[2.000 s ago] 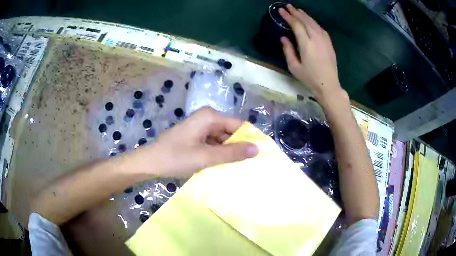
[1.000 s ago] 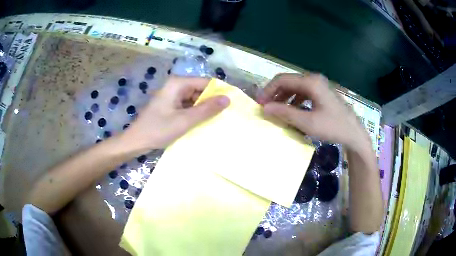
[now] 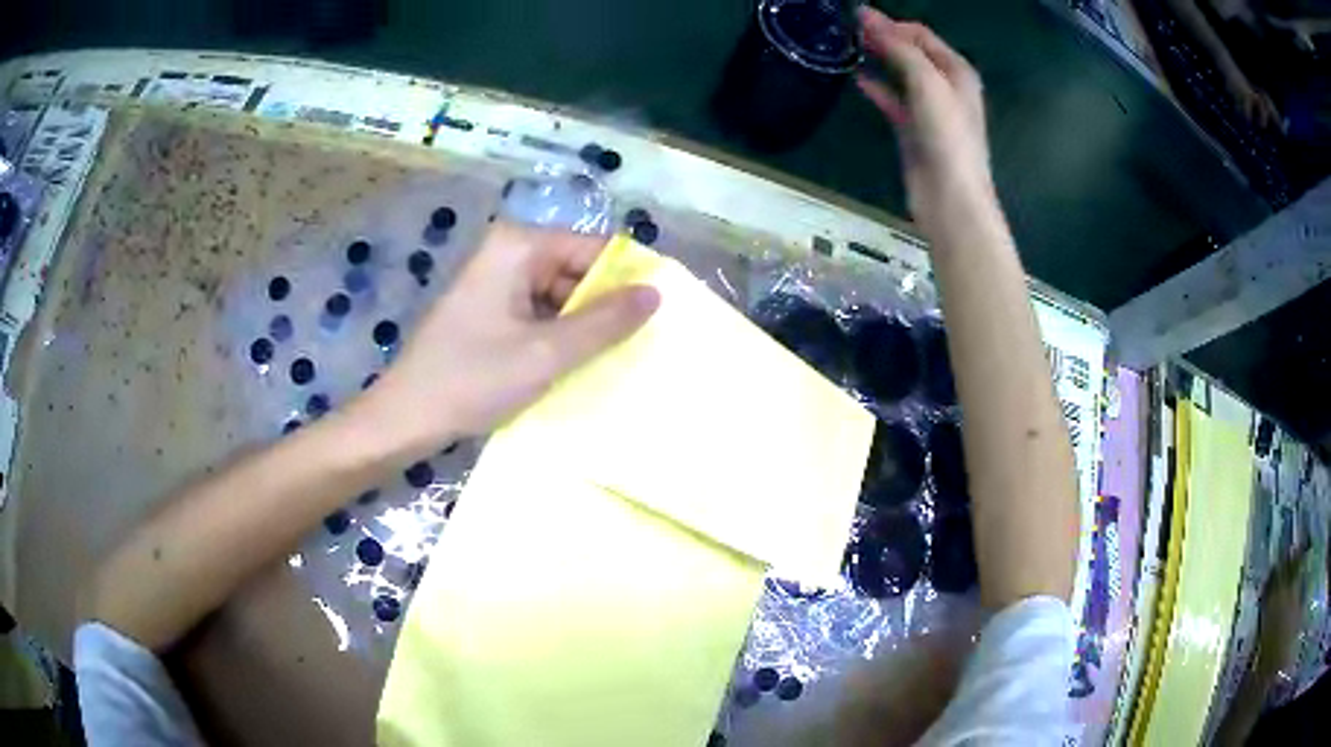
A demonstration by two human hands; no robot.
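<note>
My left hand (image 3: 504, 329) is bare and pinches the top corner of a folded yellow cloth (image 3: 686, 394) between thumb and fingers. The cloth hangs down over the middle of the board. My right hand (image 3: 923, 95) is stretched out over the dark green surface, fingers parted, beside a black cylindrical part (image 3: 788, 73). The fingertips are at its right rim; whether they touch it cannot be told. Large round black discs (image 3: 886, 555) in clear plastic lie partly under the cloth and my right forearm.
A clear sheet with small black dots (image 3: 386, 334) lies on the brown board (image 3: 88, 438). A whitish film bundle (image 3: 555, 202) lies behind my left hand. A pale metal bar (image 3: 1226, 277) and yellow sheets (image 3: 1204, 569) are at the right. Another person's hand (image 3: 1241, 91) shows at the upper right.
My right hand has left the cloth's edge and reached up and away to the black cylindrical part. My left hand still holds the cloth, nearly unmoved.
</note>
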